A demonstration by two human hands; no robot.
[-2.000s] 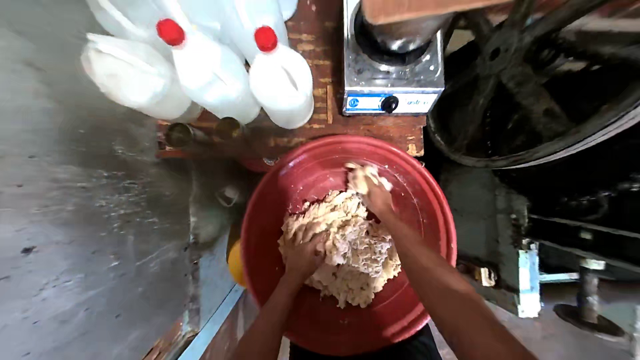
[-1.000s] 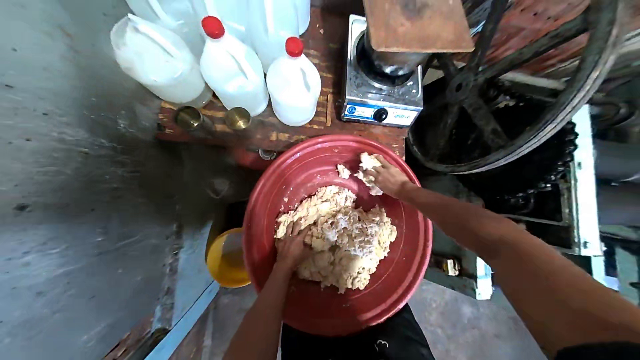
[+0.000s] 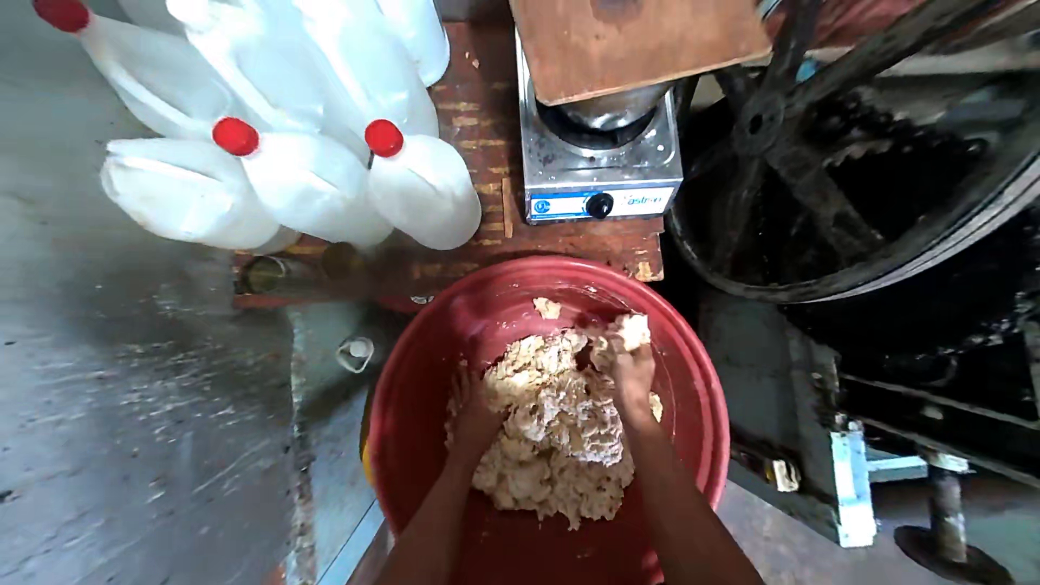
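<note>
A big round red plastic basin (image 3: pixel 713 406) holds a rough, lumpy heap of pale dough (image 3: pixel 561 422), whiter on top. At the heap's left side, my left hand (image 3: pixel 475 414) presses against the dough, its fingertips partly hidden. My right hand (image 3: pixel 634 370) is at the upper right of the heap, blurred, with a pale dough lump (image 3: pixel 633 331) at its fingers. A small loose piece of dough (image 3: pixel 547 308) lies on the basin's far inner side.
Beyond the basin, a worn wooden table (image 3: pixel 487 138) carries white plastic jugs (image 3: pixel 422 191) and a metal gas stove (image 3: pixel 601 175) with a pot under a wooden board (image 3: pixel 634 41). A large spoked wheel (image 3: pixel 760 122) stands right. A yellow container (image 3: pixel 367 463) shows behind the basin's left edge.
My right hand has moved from the basin's far upper right wall back toward the heap. My left hand stays at the heap's left side.
</note>
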